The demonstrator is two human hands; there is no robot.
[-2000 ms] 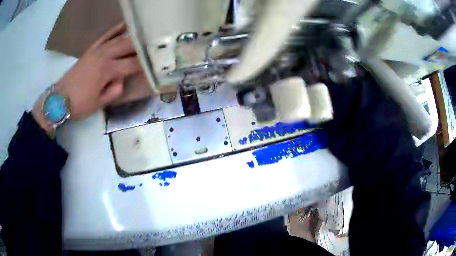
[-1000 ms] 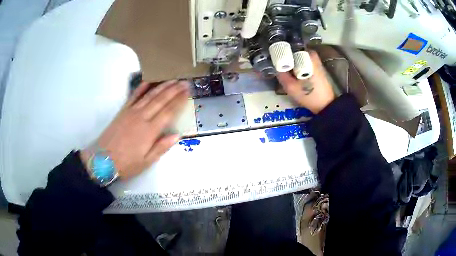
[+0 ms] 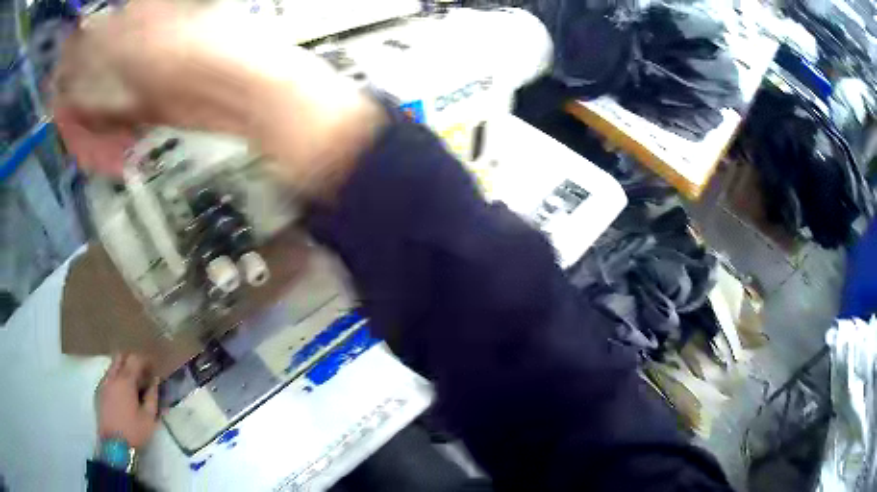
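Note:
The cream sewing machine head (image 3: 144, 231) stands at the left, tilted in the view, with two white tension knobs (image 3: 238, 272) on its front. A brown garment panel (image 3: 106, 303) lies under and behind the head. My left hand (image 3: 127, 399) rests at the panel's near edge, left of the opened hook area (image 3: 209, 362); its fingertips are small and partly hidden. My right hand (image 3: 163, 82) is raised over the top of the head, strongly blurred; its fingers are at the upper left, and whether they hold anything cannot be told.
The white table (image 3: 337, 442) has a printed ruler edge and blue marks. Dark cloth pieces (image 3: 644, 279) are heaped at the right. Another table with a wooden edge (image 3: 639, 149) bears dark cloth (image 3: 664, 67). Scraps lie on the floor.
The view has swung right. My right hand has left the area beside the tension knobs and risen above the machine head. My left hand stays near the panel edge, left of the hook opening.

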